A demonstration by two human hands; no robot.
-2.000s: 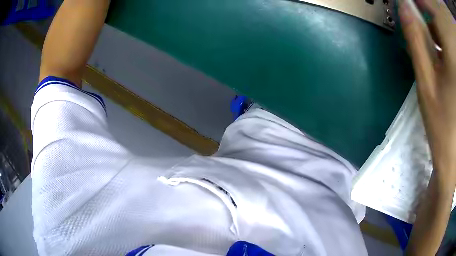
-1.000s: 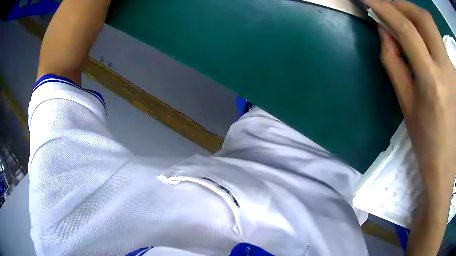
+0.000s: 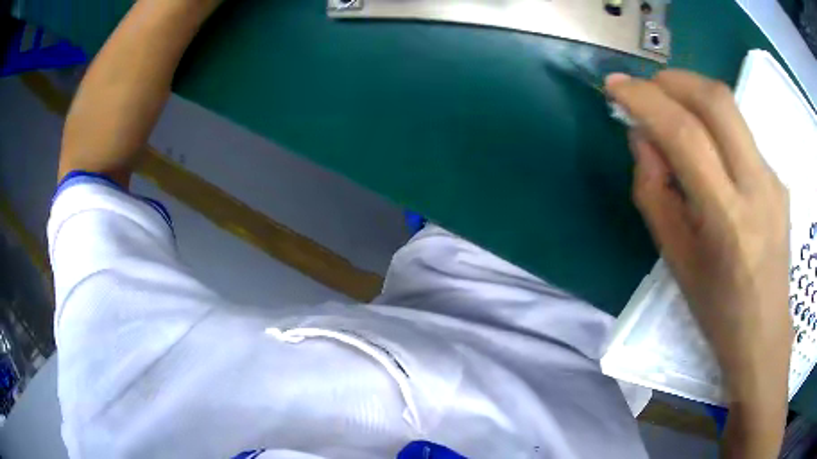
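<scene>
The metal plate (image 3: pixel 502 20), a silver-grey bar with holes and small end rings, lies on the green bench top at the top edge, partly cut off. My right hand (image 3: pixel 708 170) is just below the plate's right end, not touching it. Its thumb and fingers pinch a slim, blurred tool (image 3: pixel 620 111) whose thin tip points up and left toward the plate; its kind is unclear. My left forearm (image 3: pixel 125 99) reaches up out of the picture at the upper left, so my left hand is not seen.
A white parts tray (image 3: pixel 658 336) lies at the right, partly under my right forearm, with rows of small dark-ringed round parts at the right edge. The green bench's (image 3: pixel 403 116) near edge runs diagonally before my lap. A blue object (image 3: pixel 40 49) is at the upper left.
My right hand has moved left and down, away from the plate's end. More of the plate and tray show, and the view has shifted.
</scene>
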